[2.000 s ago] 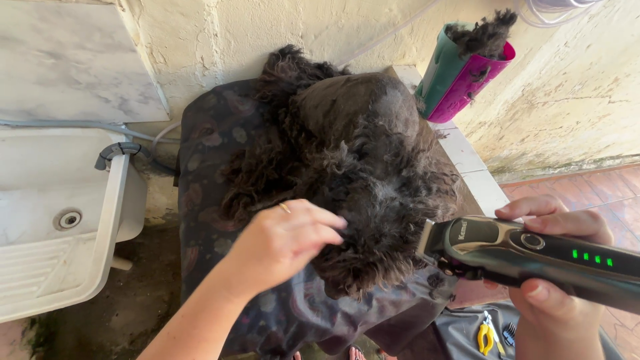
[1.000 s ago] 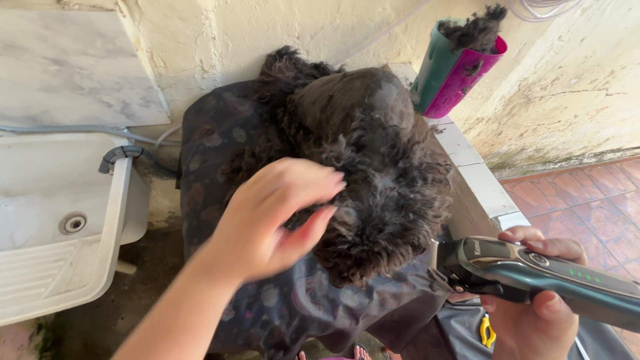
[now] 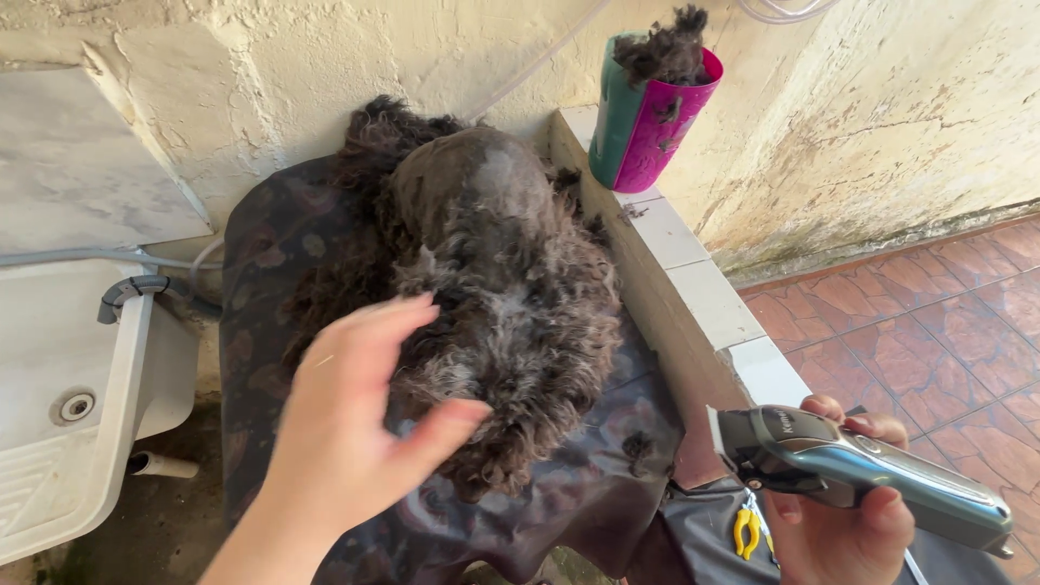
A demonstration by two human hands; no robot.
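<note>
A dark, curly-coated dog (image 3: 520,317) is on a table covered with a dark patterned cloth; its back end is clipped short and the rest is shaggy. My left hand (image 3: 357,406), slightly blurred, is over the dog's near left side with thumb and fingers spread and nothing held between them. Whether the fingertips touch the coat I cannot tell. My right hand (image 3: 853,487) holds a cordless hair clipper (image 3: 861,463), its blade pointing left, to the right of the dog and apart from it.
A teal and magenta container (image 3: 650,138) stuffed with cut hair stands on a white-tiled ledge (image 3: 707,301) along the right side. At the left is a utility sink (image 3: 122,390) with a grey hose. Yellow-handled pliers or nippers (image 3: 746,532) lie on dark cloth by my right hand.
My right hand has drawn the clipper away from the dog's coat to the right. My left hand has gone from closed-up fingers at the coat to a spread hand.
</note>
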